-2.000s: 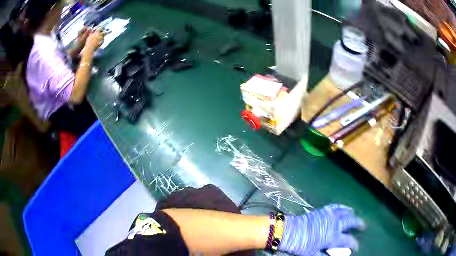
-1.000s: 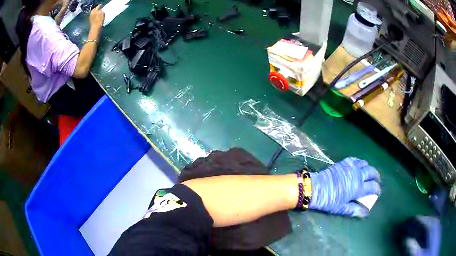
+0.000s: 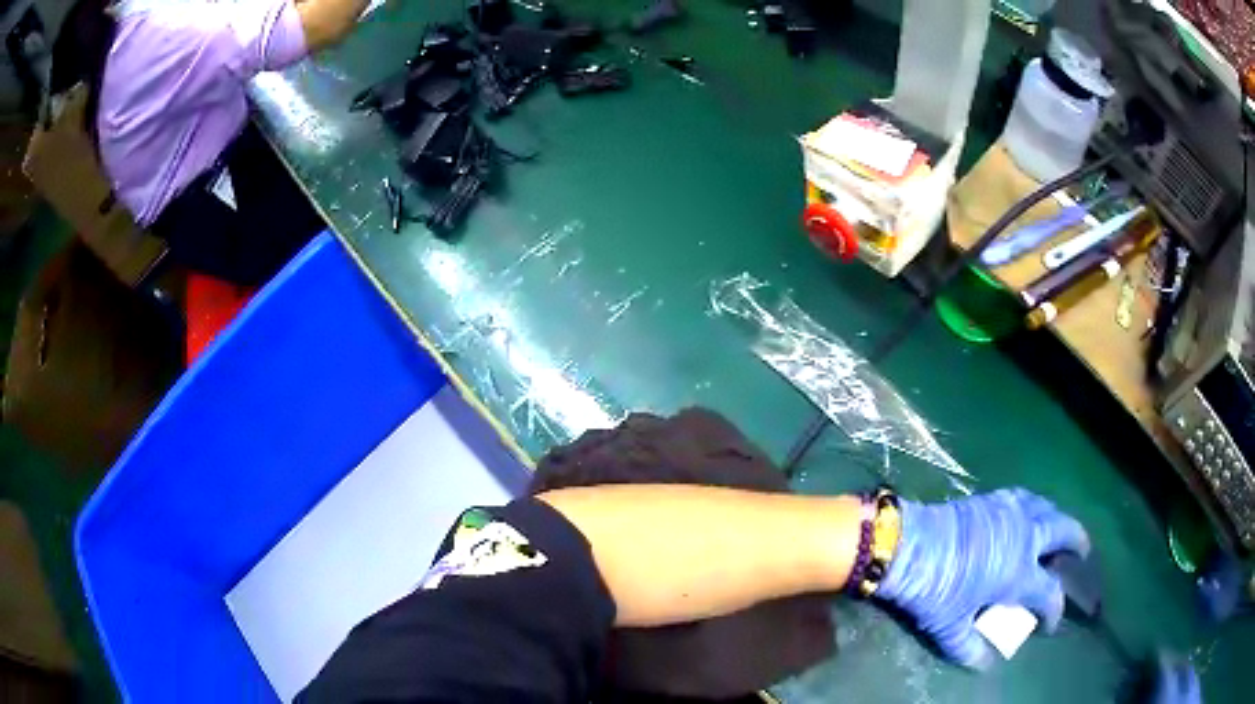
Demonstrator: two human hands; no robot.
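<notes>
My left hand (image 3: 980, 567), in a blue-violet glove, rests low over the green bench at the lower right. Its fingers are curled around a small white block (image 3: 1007, 630), which shows under them. A dark adapter-like piece (image 3: 1079, 586) lies at the fingertips, with a thin dark cable running from it toward the lower right. My right hand (image 3: 1173, 684) shows only as a small blurred patch of blue glove at the bottom right, cut off by the edge; what it holds is hidden.
A crumpled clear plastic strip (image 3: 856, 399) lies beyond my left hand. A black adapter pile (image 3: 447, 124) is at the back left, near a seated person in a pink shirt. A blue bin (image 3: 262, 413) stands left. A post, red-and-white carton (image 3: 867, 186), bottle, pens and meter (image 3: 1218, 437) are right.
The view has shifted, and my left hand stays around the white block. A dark piece now shows at its fingertips. My right hand came into view and now sits lower, mostly cut off.
</notes>
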